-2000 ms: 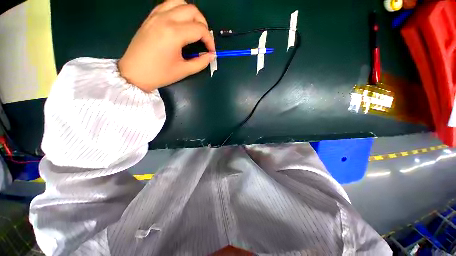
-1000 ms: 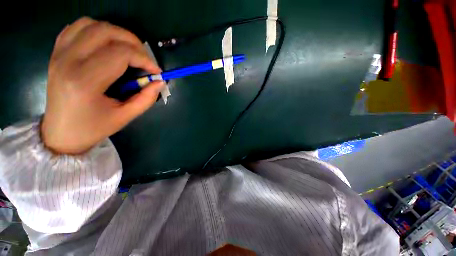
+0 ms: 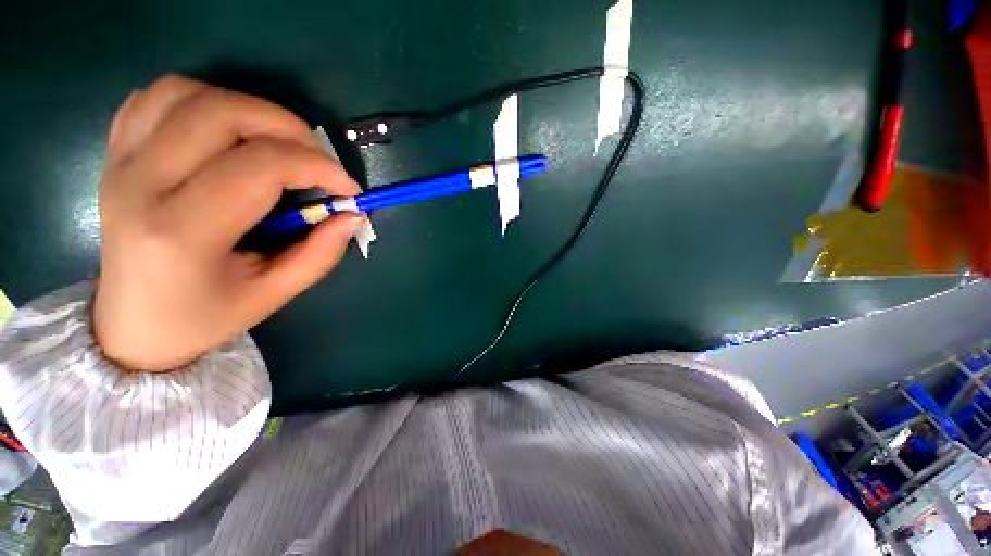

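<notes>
My left hand point(image 3: 207, 223) is bare and pinches the blue stick point(image 3: 435, 187) near its left part, thumb and finger at the left tape strip. The stick lies on the dark green mat point(image 3: 435, 293) under a tape strip point(image 3: 507, 163). Above it a thin black cable point(image 3: 587, 206) ends in a small dark tip with bright spots point(image 3: 367, 131). Another tape strip point(image 3: 614, 76) crosses the cable. The stick's left end is partly hidden by my fingers. My right hand is not in view.
A red-and-black pen or screwdriver point(image 3: 886, 152) lies at the right, beside a shiny amber tape patch point(image 3: 869, 234). A red bin point(image 3: 978, 76) is cut off at the right edge. Blue items on a metal rack point(image 3: 924, 413) stand beyond the bench at lower right.
The view has shifted and come closer, so the mat's things appear lower and further left than two seconds ago. My left hand keeps its pinch at the stick's left part.
</notes>
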